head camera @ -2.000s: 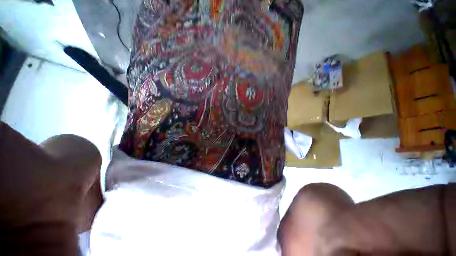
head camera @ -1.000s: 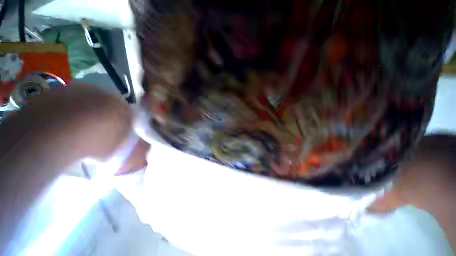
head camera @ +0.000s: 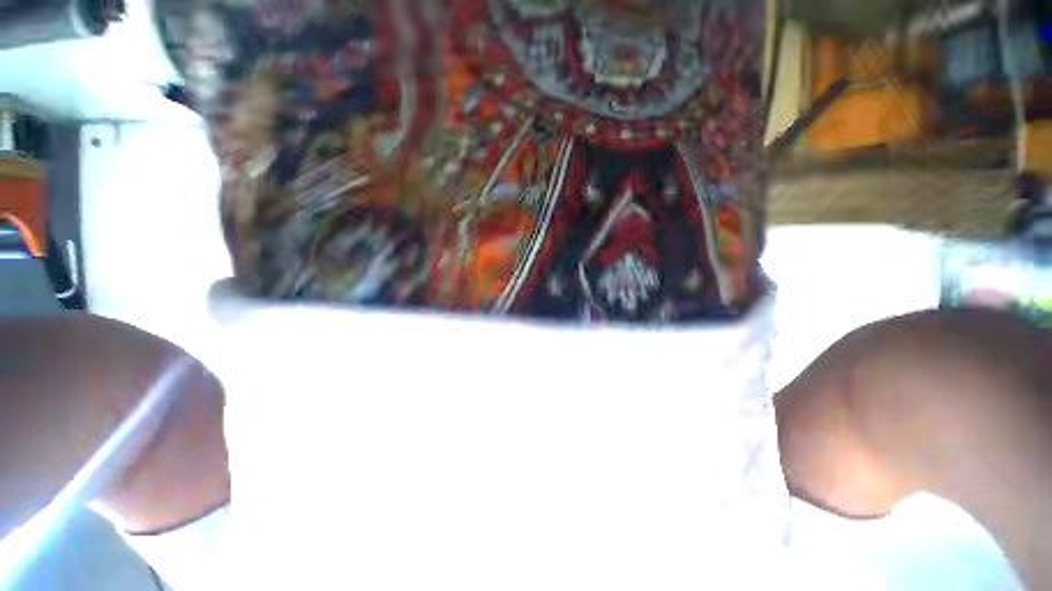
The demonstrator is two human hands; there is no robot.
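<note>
A bundle fills the middle. Its upper part is dark cloth with a red, orange and white ornate print. Its lower part is plain white cloth, overexposed. My left hand is blurred and rounded against the left side of the white cloth. My right hand is against its right side. Both hands appear to hold the bundle between them; their fingertips are mostly hidden. The top of the printed cloth is cut off by the frame.
A brown, board-like surface and orange shapes lie at the upper right, blurred. A white panel stands at the left. An orange-brown object shows at the far left edge. A pale diagonal streak crosses my left forearm.
The view has swung past boxes, drawers and a desk. The printed cloth came closer, then drew back somewhat. Both hands have stayed at the bundle's sides.
</note>
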